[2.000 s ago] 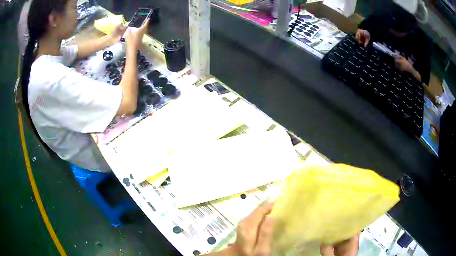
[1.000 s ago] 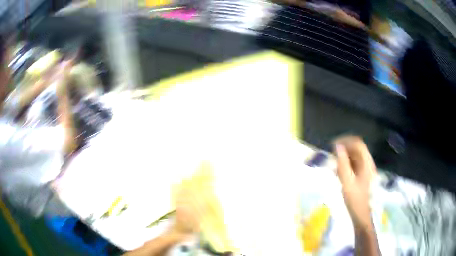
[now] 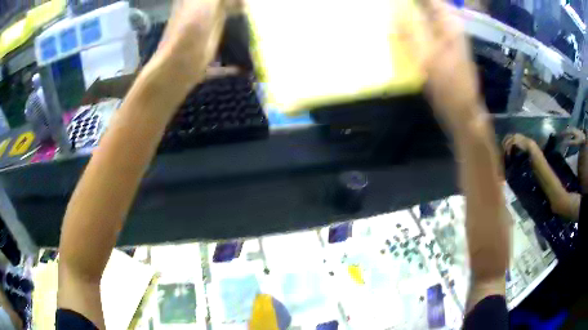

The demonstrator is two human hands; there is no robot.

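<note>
The yellow release paper, glaring white with yellow edges, is raised over the conveyor at the top of the view, cut off by the top edge. My left hand is at its left edge, blurred and partly out of the picture. My right hand is on its right edge, also blurred. Other pale-yellow sheets lie at the left of the table. An orange-yellow scrap and a larger orange-yellow shape show on the table.
A black cylindrical housing stands on the dark conveyor belt. Small dark dots cluster on the printed table at right. A black cell tray lies across the belt. Another person's arms show at right.
The view has swung right. The yellow paper has moved from over the table to beyond it, over the conveyor. My right hand, empty a second ago, is now on the paper's right edge.
</note>
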